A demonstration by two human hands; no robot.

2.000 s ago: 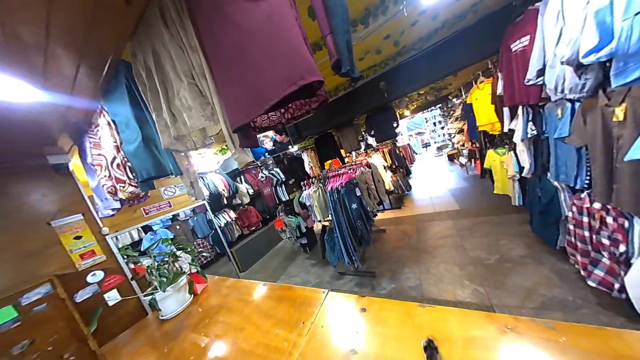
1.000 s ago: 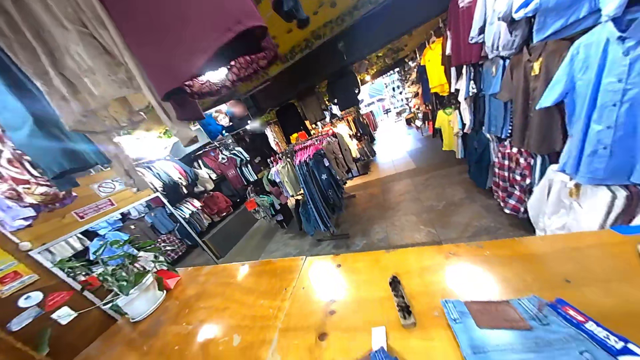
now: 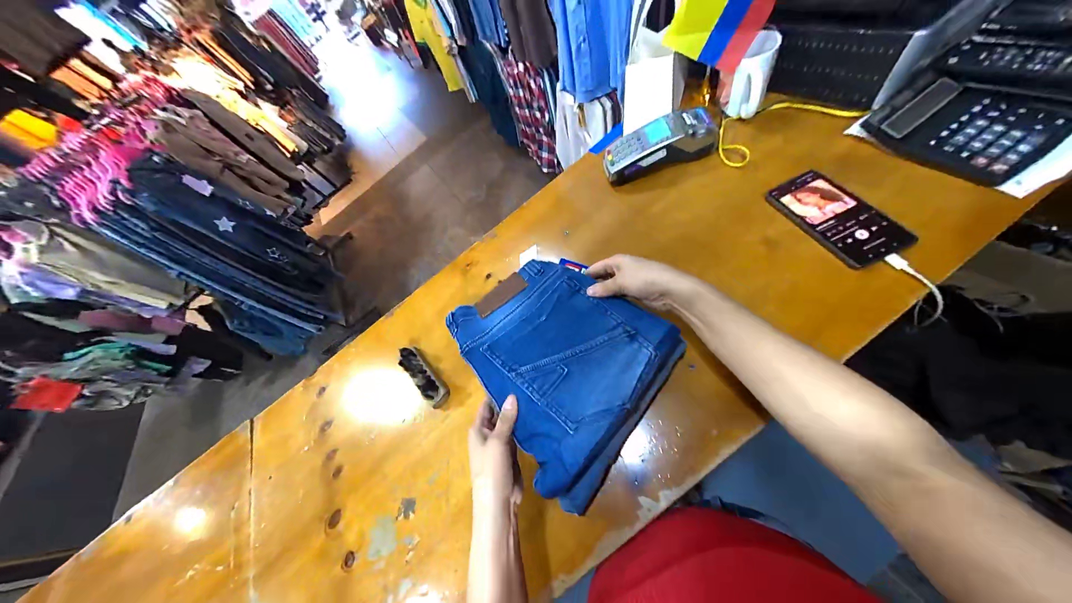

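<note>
A folded pair of blue denim jeans (image 3: 578,360) lies on a wooden counter (image 3: 335,502), its back pocket and brown waistband patch facing up. My left hand (image 3: 496,440) grips the lower left side of the fold, thumb on top. At the upper right edge of the jeans, my right hand (image 3: 628,280) holds on near the waistband, fingers partly over the denim. A small blue and red item and a white tag show just behind the waistband. A dark hair claw clip (image 3: 423,377), as it seems, rests left of the jeans.
Toward the back stands a card payment terminal (image 3: 662,144) beside a white cup (image 3: 752,74). A phone (image 3: 840,219) with a white cable lies at the right, near a desk calculator (image 3: 976,126). Racks of clothes (image 3: 226,226) stand beyond the counter's far edge.
The view has turned down and right onto the counter. Both hands, out of view before, are now on folded jeans. One second ago folded jeans lay at the lower right of the view.
</note>
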